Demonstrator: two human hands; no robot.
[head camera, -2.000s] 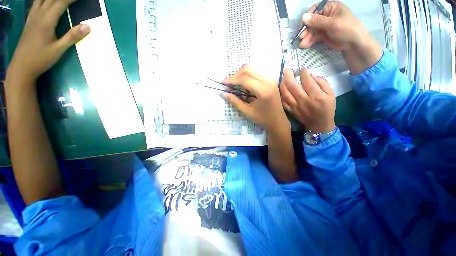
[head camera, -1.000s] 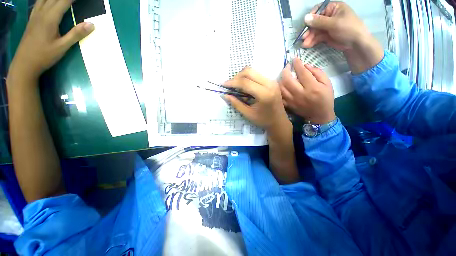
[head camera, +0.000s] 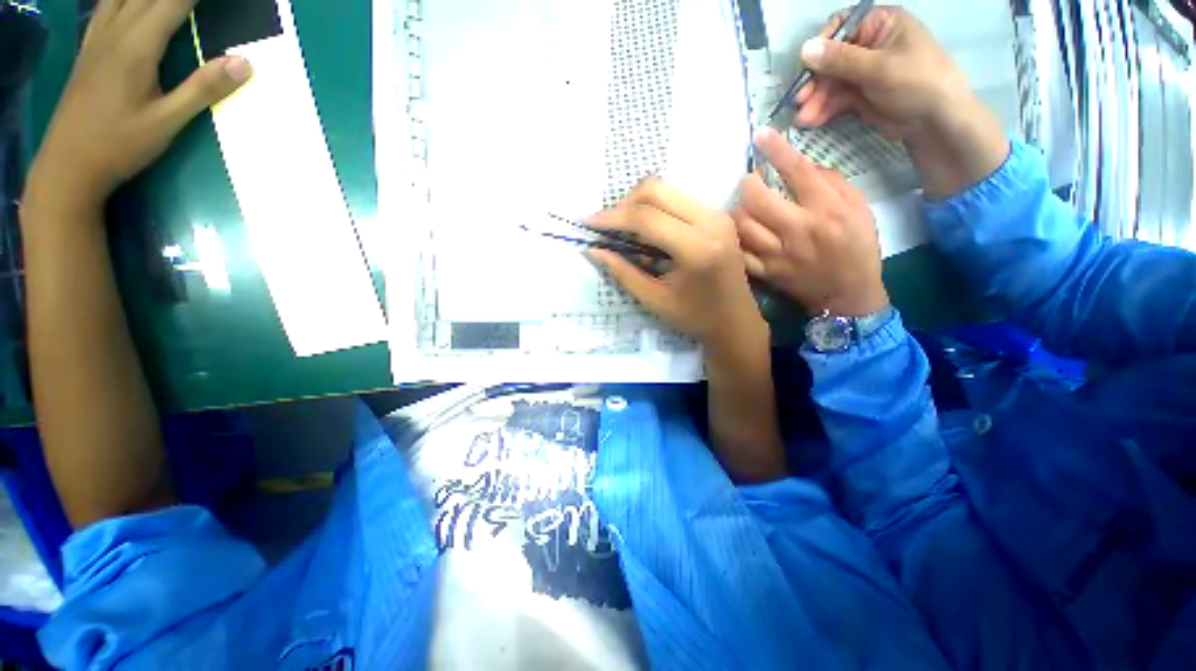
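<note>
A large white panel (head camera: 518, 144) with a band of grey dots lies in front of me, a dark rectangle (head camera: 484, 334) near its lower left corner. My right hand (head camera: 669, 256) rests over the panel's lower right part and holds dark tweezers (head camera: 597, 240), tips apart and pointing left, with nothing between them. A long white strip (head camera: 299, 216) with a black end lies slanted on the green bench to the left. My left hand (head camera: 131, 98) lies at its upper end, thumb on the strip's edge; the fingertips are cut off by the top edge.
At the right, another person's hands (head camera: 820, 236) work with a slim dark tool (head camera: 824, 59) over a second patterned panel (head camera: 905, 216), close beside my right hand. Pale upright panel edges (head camera: 1138, 131) stand at far right. The green bench top (head camera: 197, 354) ends before my lap.
The panel and strip have shifted slightly right in the picture. My hands hold nearly the same pose. The other person's left hand has changed finger position, its index finger now extended.
</note>
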